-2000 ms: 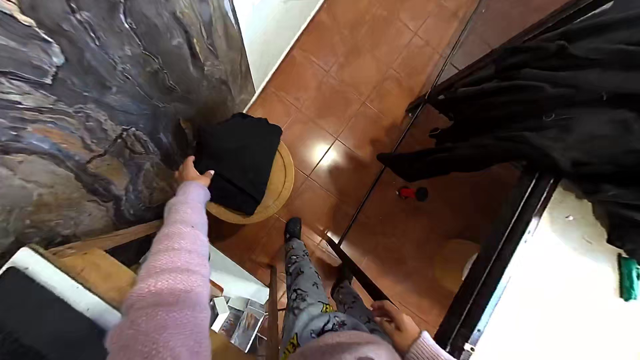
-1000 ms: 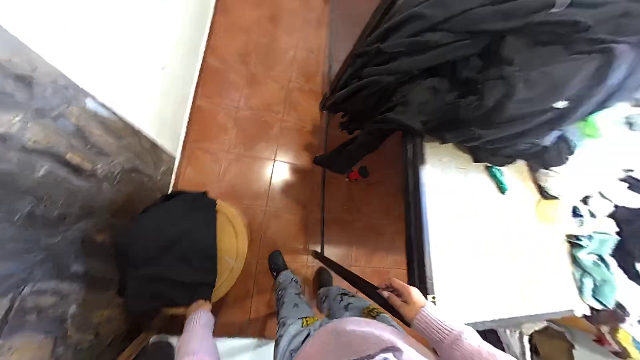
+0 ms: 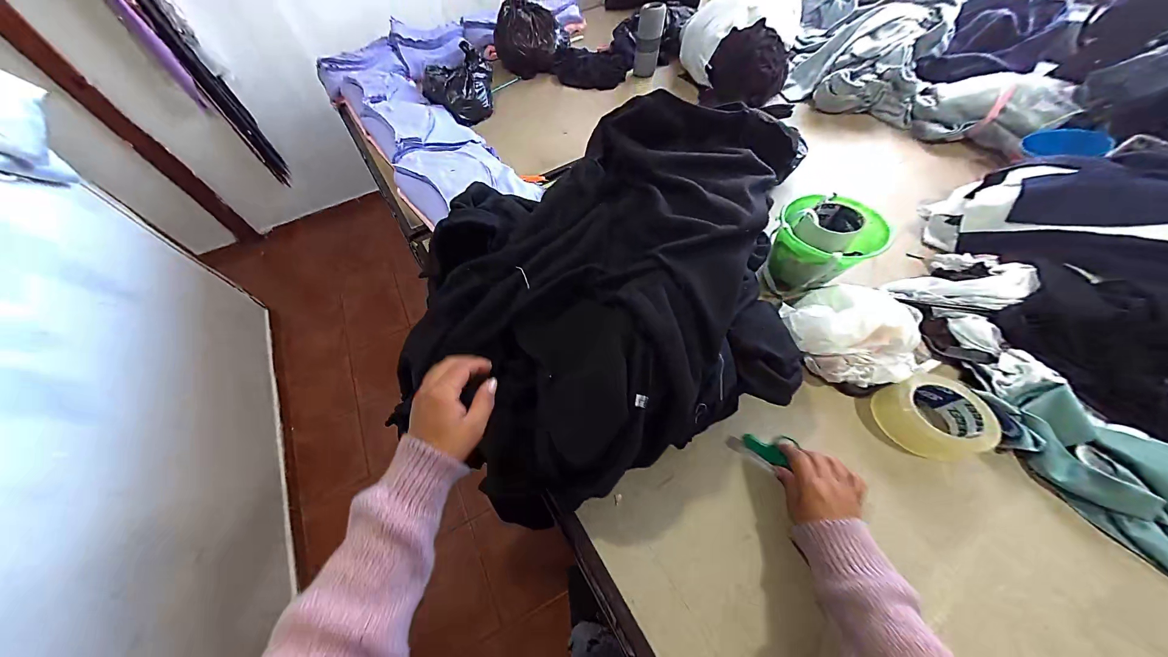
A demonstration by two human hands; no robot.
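A heap of black garments (image 3: 602,274) lies over the near left corner of the table, partly hanging past its edge. My left hand (image 3: 452,406) is at the heap's left side, thumb and fingers curved against the black fabric; whether it pinches any cloth cannot be told. To the right of the heap, my right hand (image 3: 819,484) rests on the tabletop with its fingers on small green-handled thread snips (image 3: 766,449), whose blades point up and left. A small white tag shows on the black cloth.
Right of the heap are a green container (image 3: 830,242), a white plastic bag (image 3: 853,333) and a roll of clear tape (image 3: 935,417). Lilac fabric stacks (image 3: 420,137) line the far left table edge. More garments lie at the right. A white wall or panel (image 3: 119,383) stands left.
The view has swung from the floor and stool to the table. My left hand has left the black cloth on the stool; my right hand has let go of the dark strip and is at the snips.
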